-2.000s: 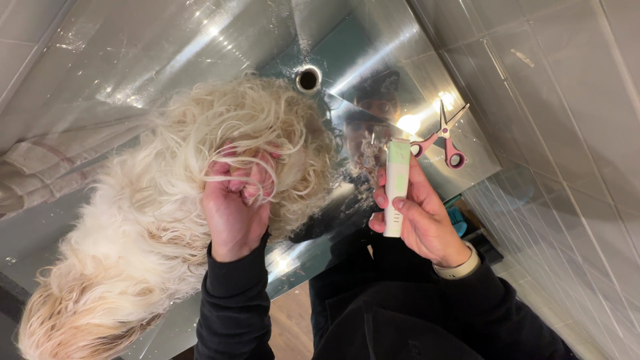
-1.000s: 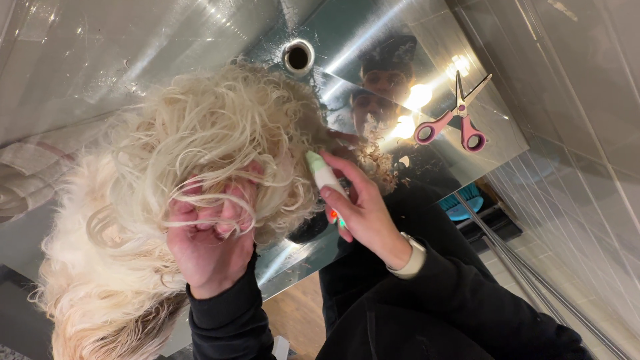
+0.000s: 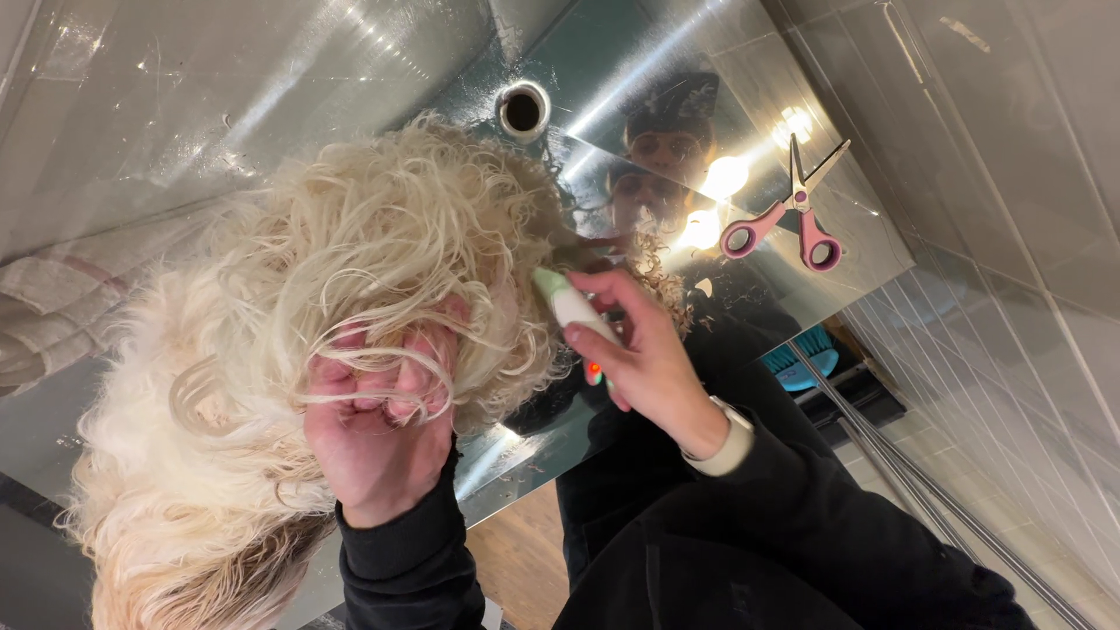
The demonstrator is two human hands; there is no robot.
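A long-haired cream-coloured dog is on a shiny metal table, its curly head turned toward the table's drain hole side; its face is hidden by hair. My left hand is palm up in the long hair, with strands lying over its curled fingers. In my right hand is a white and pale green hair clipper, its tip against or close to the curls at the right side of the head. A small red light glows beside my right fingers.
Pink-handled scissors lie with parted blades at the table's right. Cut hair is piled beside the clipper. A round drain hole is above the dog's head. A tiled wall borders the right, and a blue brush lies below.
Two seconds ago my right hand held the clipper upright, away from the dog. It has moved left, and the clipper now points at the head's curls. My left hand stays in the hair.
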